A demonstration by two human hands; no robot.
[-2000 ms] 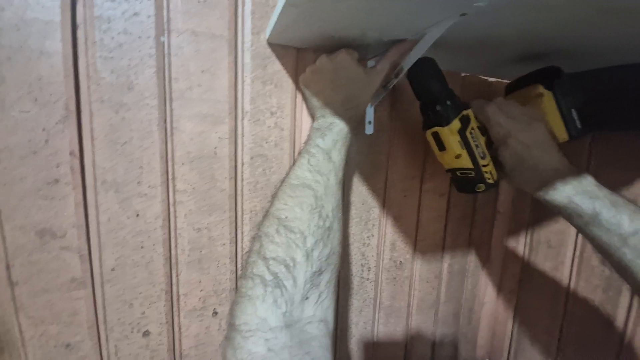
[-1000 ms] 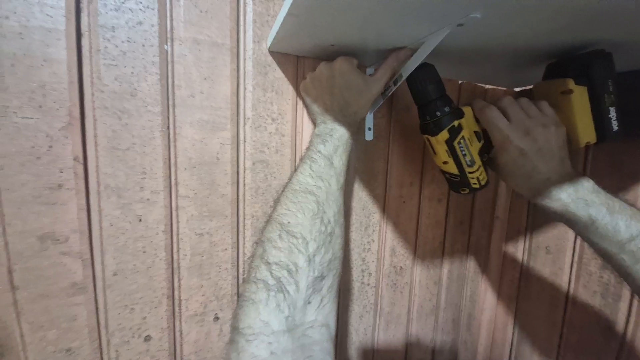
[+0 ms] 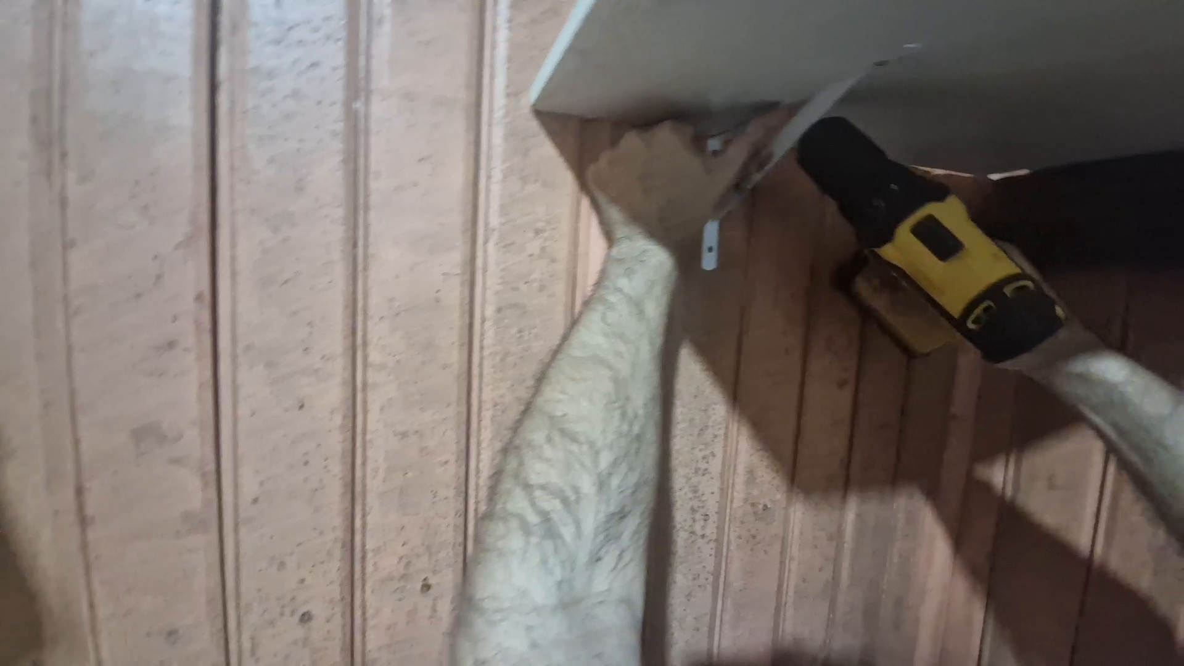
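Below a pale shelf board (image 3: 758,55), my left hand (image 3: 671,171) is raised against a white metal shelf bracket (image 3: 805,116), its fingers around the bracket near the wall. The bracket's lower tab, with a hole in it, shows under the hand. On the right, a yellow and black cordless drill (image 3: 953,245) is held by its handle in my right hand (image 3: 1041,296), which is mostly hidden behind the drill body. The drill's black chuck points up and left, close to the bracket's diagonal arm.
The wall (image 3: 287,370) is of pinkish vertical boards with grooves and dark specks. The shelf board projects overhead across the top right. Dark shadows of the shelf and arm fall over the boards at the lower right.
The drill in my right hand has turned; its yellow battery base, earlier at the right of the hand, now shows lower left, behind the drill body. My left hand stays at the bracket.
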